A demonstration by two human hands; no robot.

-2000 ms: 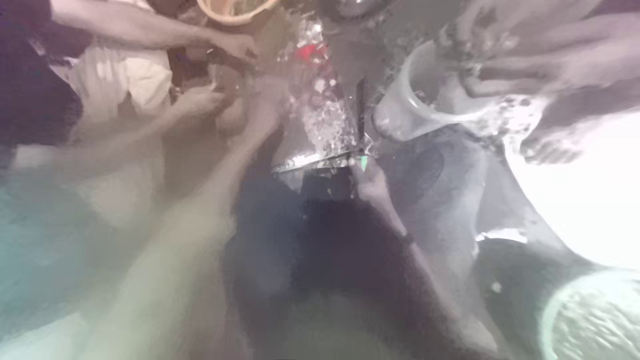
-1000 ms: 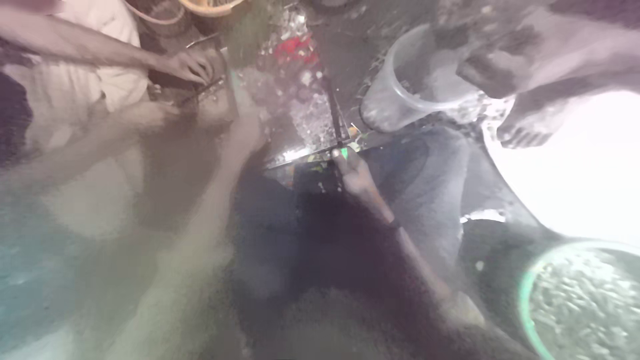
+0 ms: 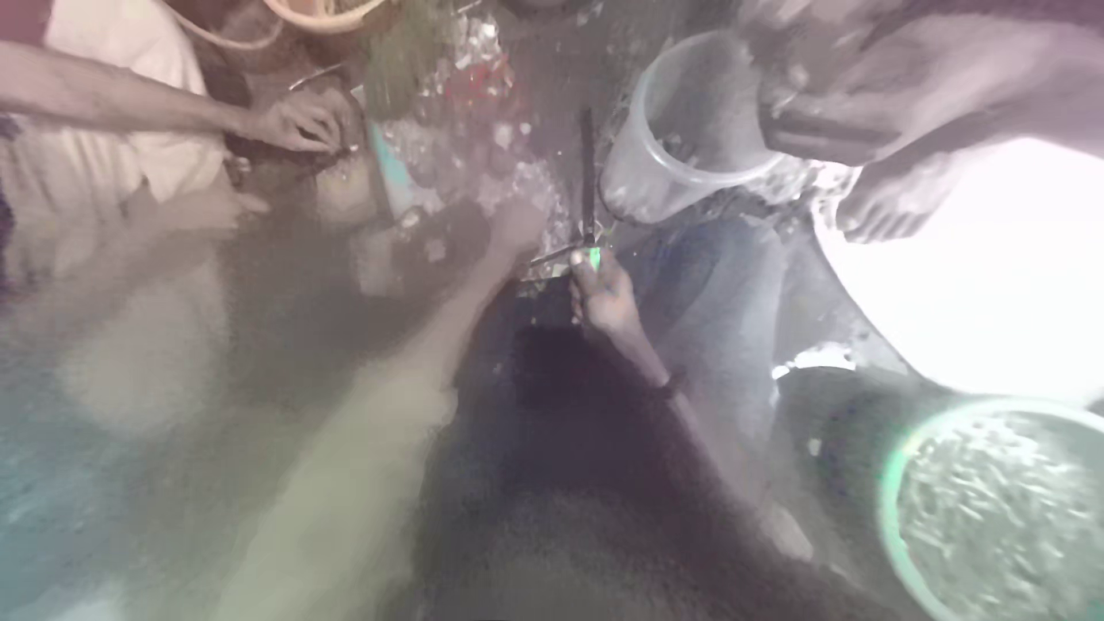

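My right hand (image 3: 604,289) is closed around something small and green at the near edge of a wet, littered work surface (image 3: 535,185). A long dark blade-like strip (image 3: 588,172) rises upright in the view from just above that hand, and a thinner dark strip runs off to its left. My left hand (image 3: 519,226) reaches over the same surface, left of the strips; it is blurred, and whether it holds anything cannot be told. Pale and red bits (image 3: 483,82) lie beyond it.
A translucent plastic bucket (image 3: 642,164) lies tilted right of the surface. At the lower right is a green-rimmed tub (image 3: 893,509) of small pale pieces. Another person's hands (image 3: 302,121) work at the left; someone's bare foot (image 3: 888,203) is at the right. Basket rims (image 3: 323,19) show at the top.
The view has shifted somewhat. The other person's upper hand at the left has changed its pose. My right hand stays at the surface's near edge, by the dark strip.
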